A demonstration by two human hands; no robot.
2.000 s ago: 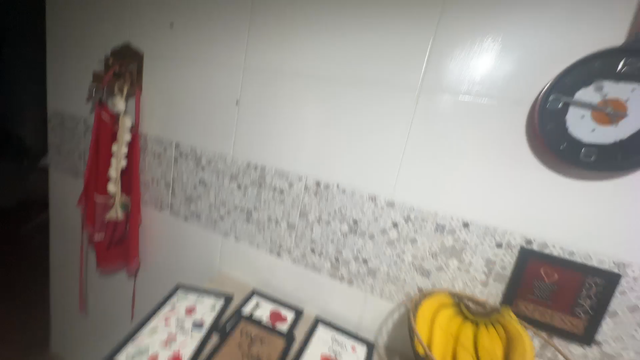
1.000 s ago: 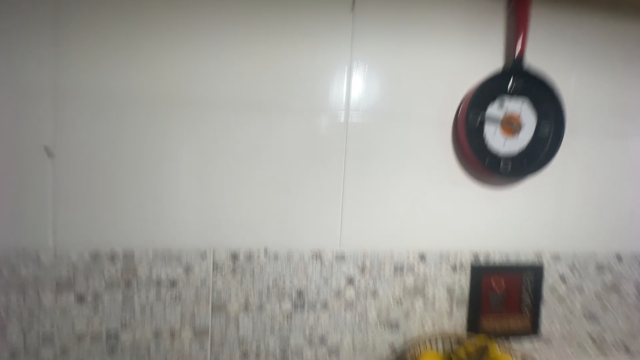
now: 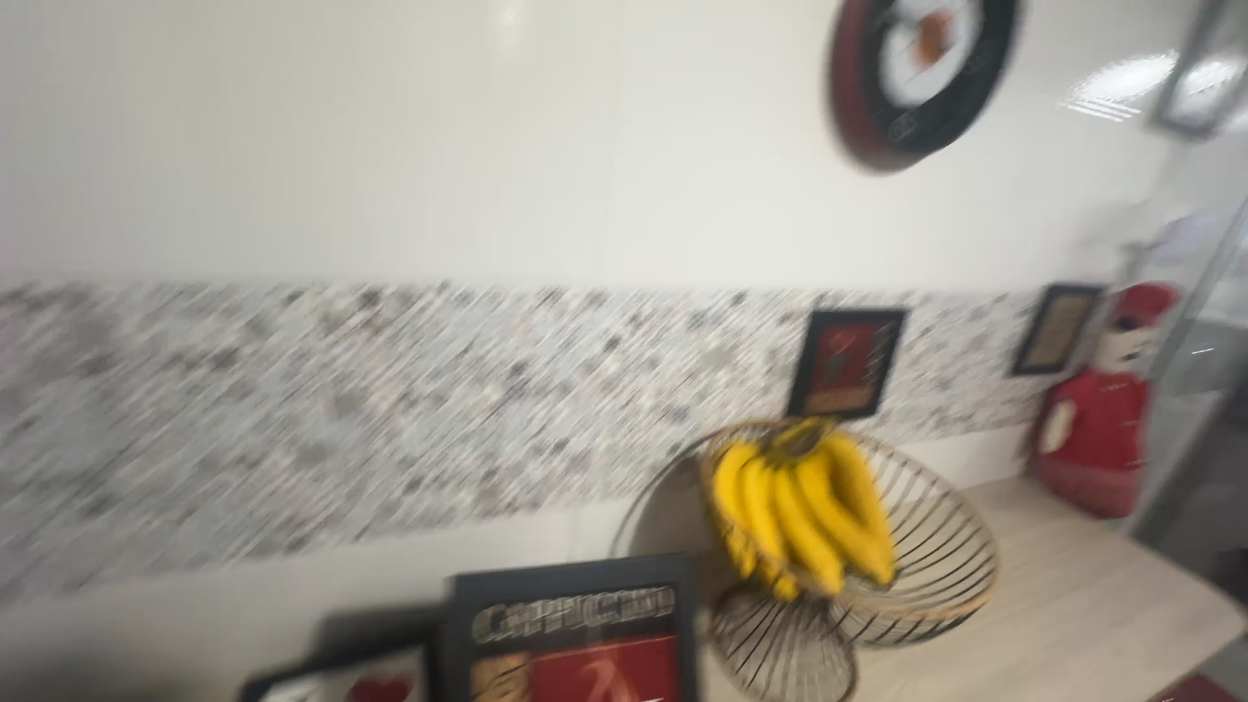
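Neither my left hand nor my right hand is in the head view. A bunch of yellow bananas (image 3: 804,497) rests in a wire basket (image 3: 960,517) on a pale wood-look countertop (image 3: 1063,575). A framed coffee picture (image 3: 575,624) and a frame with a red heart (image 3: 361,682) show at the bottom edge. On the wall behind the basket is a small dark-framed picture (image 3: 846,363). Above it hangs a frying-pan wall clock (image 3: 921,73) with a fried-egg face, cut off by the top edge. The view is blurred.
At the counter's far right end stands a red chef figure (image 3: 1116,419) beside another small framed picture (image 3: 1058,330). A mosaic-patterned tile band (image 3: 390,419) runs along the white wall. A glass-like panel edge (image 3: 1204,283) is at the right.
The view has swung right and down from the upper wall. The chef figure and countertop now show; the red apron seen two seconds ago is out of view.
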